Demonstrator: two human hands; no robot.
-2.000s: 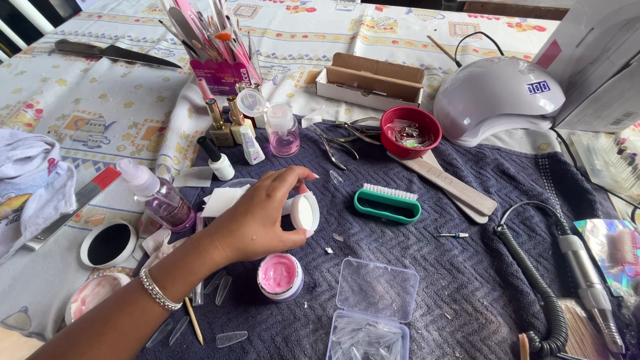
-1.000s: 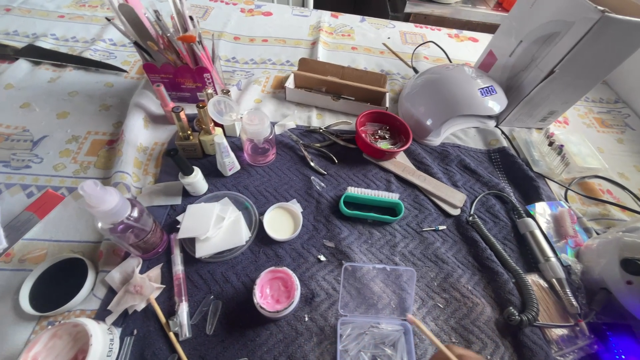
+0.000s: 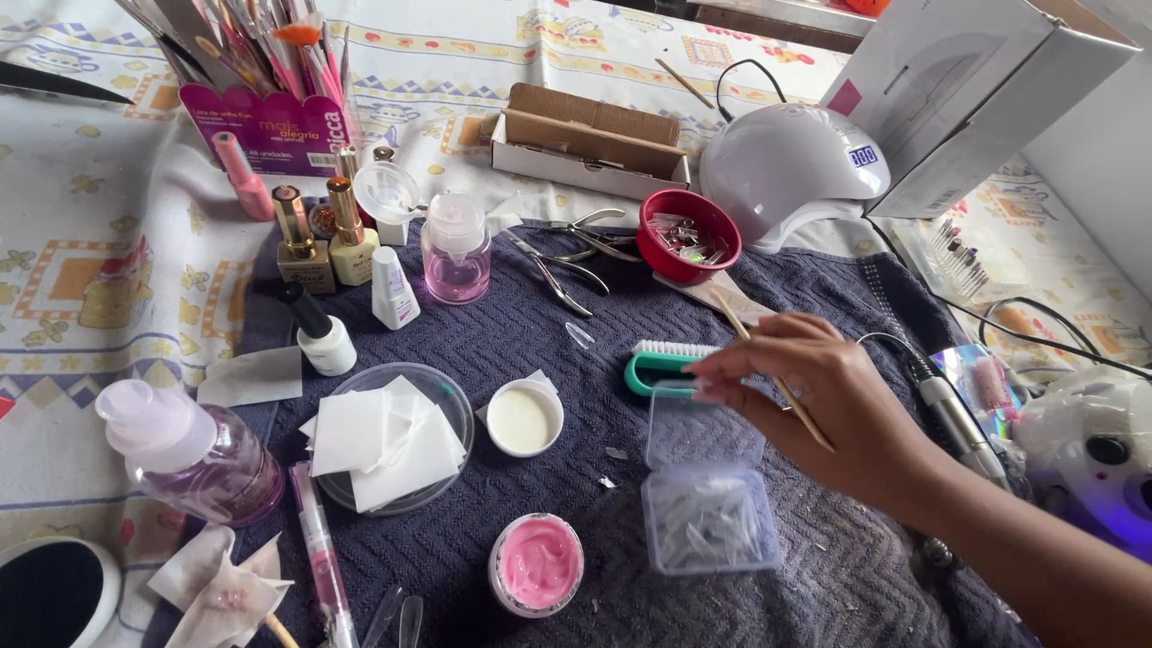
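Observation:
My right hand (image 3: 810,396) holds a thin wooden stick (image 3: 769,369) in its fingers, above the open clear plastic box of nail tips (image 3: 711,522) and the green nail brush (image 3: 652,371). My left hand is out of view. An open jar of pink gel (image 3: 540,565) stands left of the box on the dark towel. Behind the jar lies an upturned white lid (image 3: 525,418) with a pale inside. White wipes (image 3: 405,441) lie on a round clear dish left of the lid.
Pump bottles (image 3: 202,450), polish bottles (image 3: 326,337), cuticle nippers (image 3: 558,261) and a red bowl (image 3: 688,236) stand or lie around the towel. Behind are a white nail lamp (image 3: 783,171) and a cardboard box (image 3: 589,144). A nail drill handpiece (image 3: 958,432) lies at the right.
The left hand, at the white lid two seconds ago, has left the view; the lid now lies on the towel. My right hand has come in from the lower right with the stick.

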